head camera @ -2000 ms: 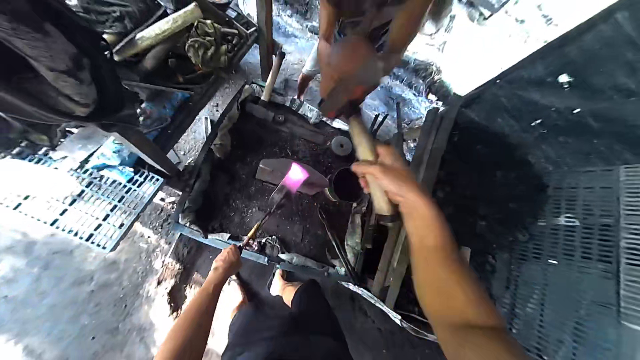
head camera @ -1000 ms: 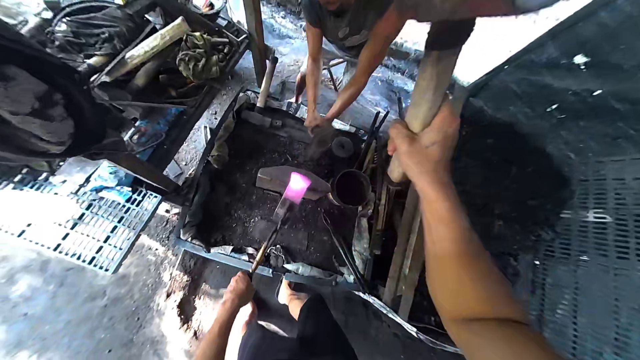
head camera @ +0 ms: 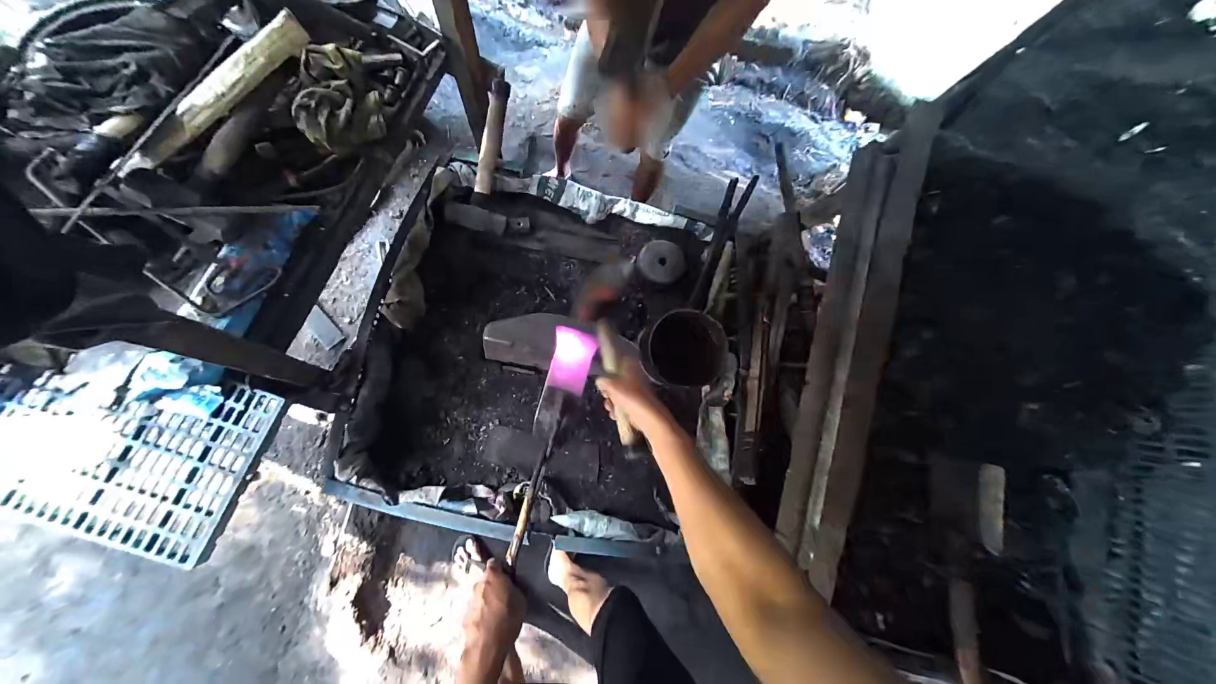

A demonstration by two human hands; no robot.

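My left hand [head camera: 494, 600] grips the end of a long-handled holder or tang [head camera: 529, 499], which reaches away from me to a flat metal workpiece. The workpiece's far end [head camera: 573, 359] glows pink-white and lies over a dark metal anvil [head camera: 518, 342]. My right hand [head camera: 629, 391] is closed on the wooden handle of a hammer [head camera: 610, 344]. The hammer's head is blurred, just beyond the glowing end; whether it touches anything cannot be told.
A round container [head camera: 684, 348] stands right of the anvil, near a round metal piece [head camera: 660, 261]. Iron rods and tools line the bed's right side. Another person [head camera: 627, 95] is at the far side, hands blurred. A plastic grate [head camera: 161, 475] lies left; a cluttered bench [head camera: 370, 180] stands upper left.
My right hand has brought the hammer down from its raised position towards the anvil. The other person's hands, low over the far side of the bed a second ago, are now higher and farther back.
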